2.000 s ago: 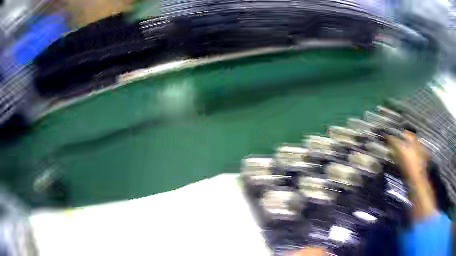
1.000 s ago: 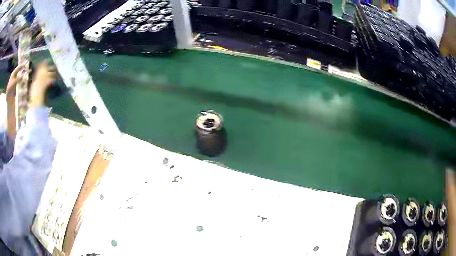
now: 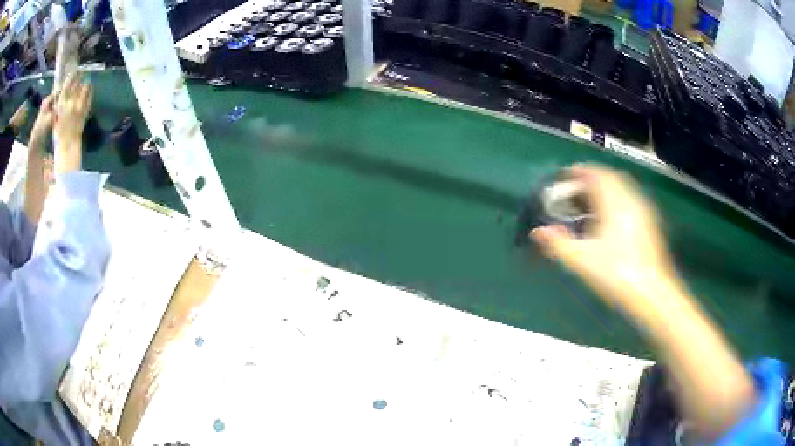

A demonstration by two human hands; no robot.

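Observation:
My right hand reaches in from the lower right over the green belt, its blue sleeve at the lower right edge. Its fingers and thumb close around a black cylindrical unit with a silver-white ring on top. Hand and unit are blurred; whether the unit touches the belt cannot be told. A dark tray is cut off at the lower right, partly behind my forearm. My left hand is out of the picture.
A white worktop board lies along the near side. A slanting white post stands left. Another person's grey sleeves and hands hold a pale strip beside dark units. Filled trays and stacked black trays line the far side.
The unit that stood alone on the belt is gone from that spot; a unit is now in my right hand, further right. The view has shifted left, and the ringed tops at lower right are mostly out of view.

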